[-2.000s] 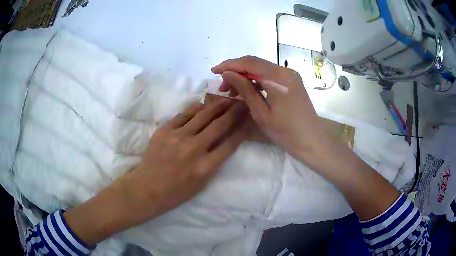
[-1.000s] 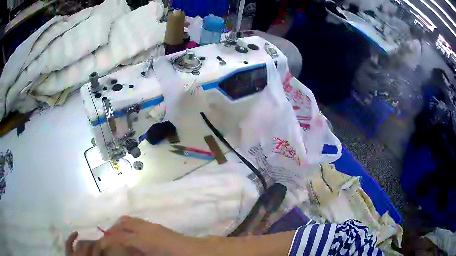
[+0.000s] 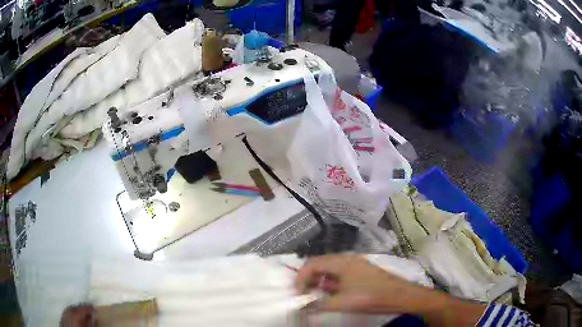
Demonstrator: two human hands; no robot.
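Note:
The white quilted garment (image 3: 210, 287) lies along the near edge of the table, blurred. The brown card template (image 3: 127, 313) shows at the bottom left on the garment. My left hand (image 3: 79, 315) is at the card's left end, blurred and mostly cut off by the bottom edge; its grip is unclear. My right hand (image 3: 341, 282) is over the garment's right part, fingers curled around the thin pink-red marking pen (image 3: 291, 268), whose end pokes out to the left.
The sewing machine (image 3: 210, 118) stands beyond the garment, its needle area lit. Pens (image 3: 239, 190) and a small brown strip (image 3: 261, 184) lie on its bed by a dark pad (image 3: 196, 167). A plastic bag (image 3: 344, 153) hangs at its right. A blue bin (image 3: 469, 214) holds fabric.
The view has swung up and right from the close work to the machine and room. Since the last frame, my right hand shows farther right, apart from my left, and the brown card is visible again.

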